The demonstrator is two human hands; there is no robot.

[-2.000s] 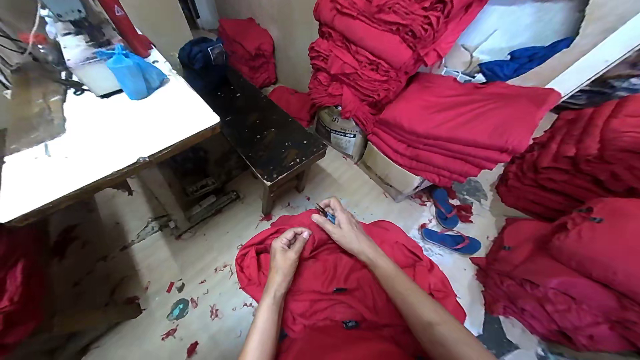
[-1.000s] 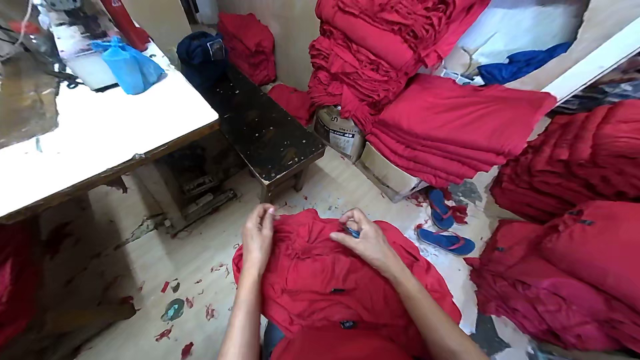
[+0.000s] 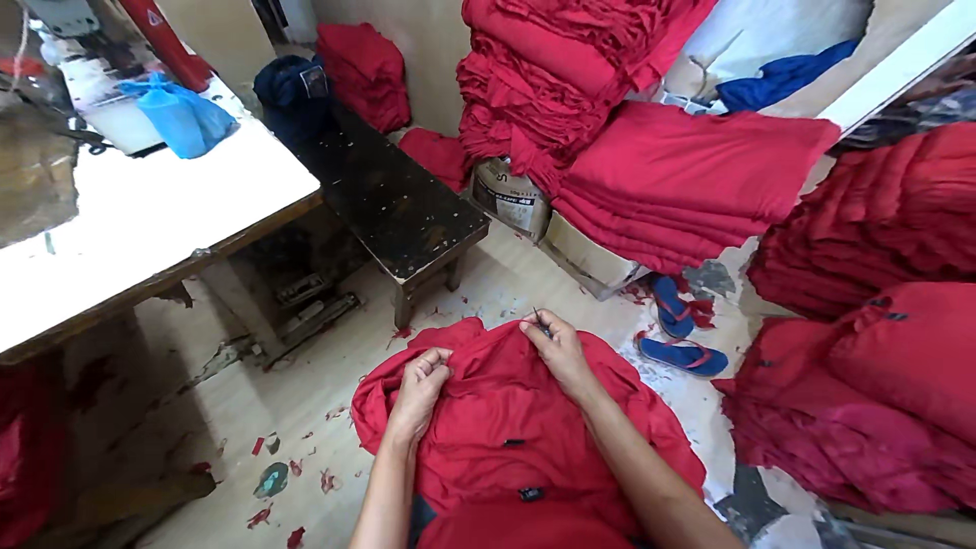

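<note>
Red garments (image 3: 518, 412) lie heaped over my lap, with small dark labels on the cloth. My left hand (image 3: 424, 385) pinches a fold of the red fabric at the left of the heap. On the far edge of the same cloth, my right hand (image 3: 555, 347) grips the fabric between thumb and fingers. A small dark pointed tool (image 3: 538, 314) pokes out from the right fingers; most of it is hidden in that hand, so its kind cannot be told.
A white-topped sewing table (image 3: 175, 221) stands at left, a dark wooden bench (image 3: 404, 206) beyond. Stacked red garments (image 3: 671, 175) rest behind a cardboard box (image 3: 587, 255); more red piles (image 3: 900, 381) are at right. Blue flip-flops (image 3: 684, 356) and fabric scraps lie on the floor.
My hands were wider apart one second ago; my left hand has come down and inward, and my right hand has moved up to the far edge of the cloth.
</note>
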